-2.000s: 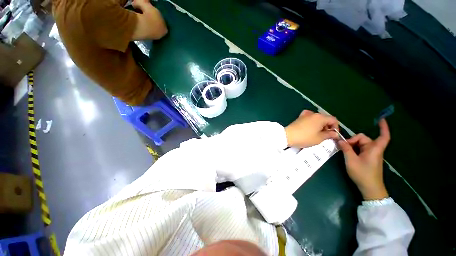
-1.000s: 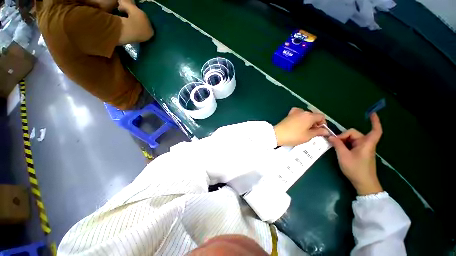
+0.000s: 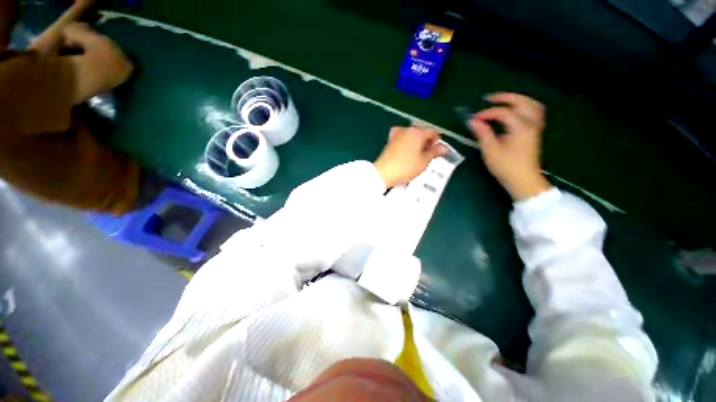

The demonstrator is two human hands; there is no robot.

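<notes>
My left hand [image 3: 408,155] holds the top end of the printed barcode label strip [image 3: 428,188] between its fingertips. The strip runs down to a white label roll [image 3: 392,276] near my body. My right hand [image 3: 512,141] is raised over the conveyor side, thumb and forefinger close together. A small dark, blurred label [image 3: 465,115] shows at its fingertips. A blue product box [image 3: 425,61] with white and orange-yellow print lies beyond my hands on the conveyor belt [image 3: 345,49].
Two spare label rolls [image 3: 271,118] stand side by side on the dark-green worktop [image 3: 463,243] at left. A neighbouring person's brown sleeve [image 3: 39,94] and hand are at upper left, above a blue stool [image 3: 169,224]. A pale worn edge line separates worktop and belt.
My right hand has come away from the strip towards the box, the label now at its thumb and forefinger. My left hand keeps the strip. The view has shifted, so the rolls appear further left.
</notes>
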